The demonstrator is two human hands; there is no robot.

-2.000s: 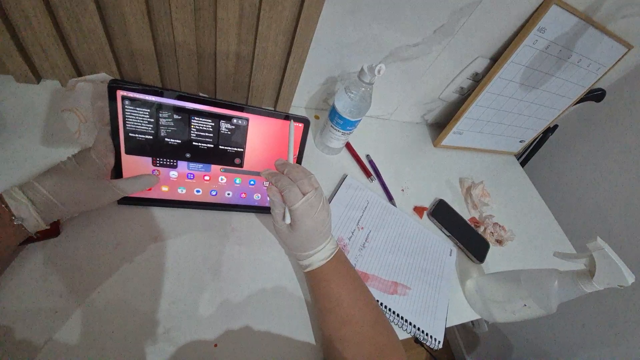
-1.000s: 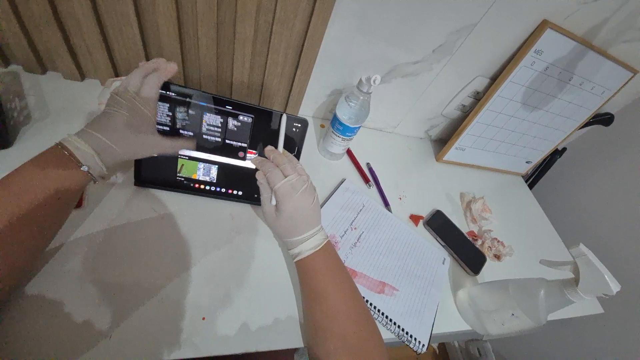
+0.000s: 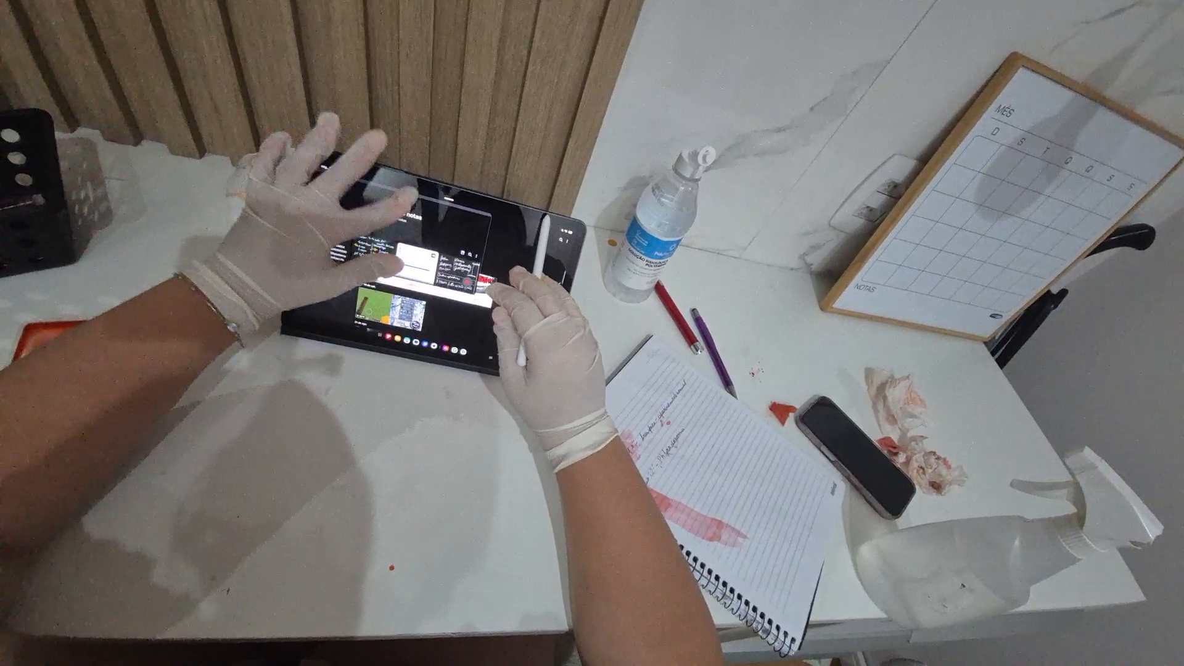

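Note:
A black tablet (image 3: pixel 499 231) with its screen lit leans near the slatted wood panel. My left hand (image 3: pixel 296 222), in a pale latex glove, is spread over the tablet's left part with its fingers apart; whether the fingertips touch the screen I cannot tell. My right hand (image 3: pixel 553 365), gloved too, is at the tablet's lower right and holds a white stylus (image 3: pixel 542 242) upright between its fingers. A red-stained spiral notebook (image 3: pixel 740 490) with handwriting lies just right of my right forearm.
Right of the tablet stand a clear plastic bottle (image 3: pixel 653 227), a red pen (image 3: pixel 678 317) and a purple pen (image 3: pixel 713 352) lying beside it. Farther right are a smartphone (image 3: pixel 856 456), stained crumpled tissues (image 3: pixel 902 407), a spray bottle (image 3: pixel 962 564) and a framed calendar board (image 3: pixel 1008 213). A black perforated holder (image 3: pixel 32 194) is at left.
My left hand has left the tablet's left edge and spread over its screen. The tablet's display has changed from a pink home screen to a dark view of windows.

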